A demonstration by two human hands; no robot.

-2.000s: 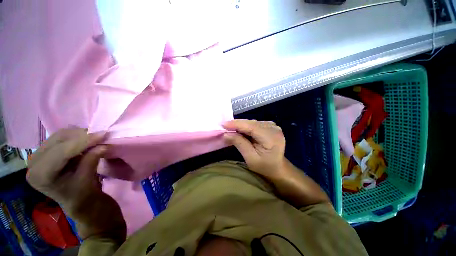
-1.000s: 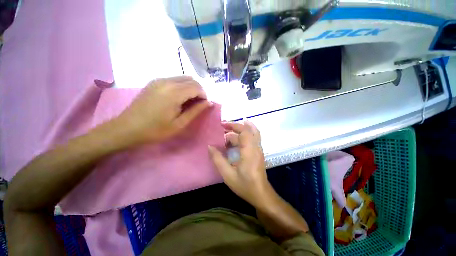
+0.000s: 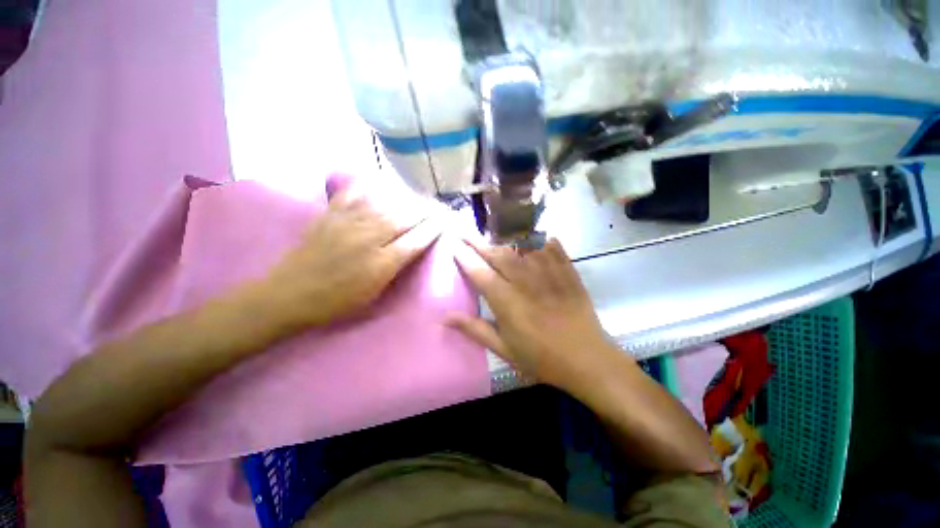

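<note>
A pink garment panel (image 3: 340, 371) lies over the table's front edge, below the head of a white sewing machine (image 3: 783, 62) with a blue stripe. My left hand (image 3: 356, 253) lies on the panel just left of the needle area, fingertips pressing the cloth. My right hand (image 3: 531, 304) lies at the panel's right edge, fingertips on the cloth close to the needle area. Chrome machine parts (image 3: 512, 144) hang just above my right fingertips. Glare hides the needle and the presser foot. Neither hand clearly grips the cloth.
More pink cloth (image 3: 113, 155) covers the table at left. A black block (image 3: 670, 189) sits on the machine bed. A green basket (image 3: 814, 402) with red, yellow, white and pink scraps stands below right. A blue crate (image 3: 270, 490) with pink cloth beside it is at lower left.
Both hands have flattened onto the cloth near the needle area; the right moved up and right. The machine shows lower in view. Earlier, both hands held a pink edge over the lap.
</note>
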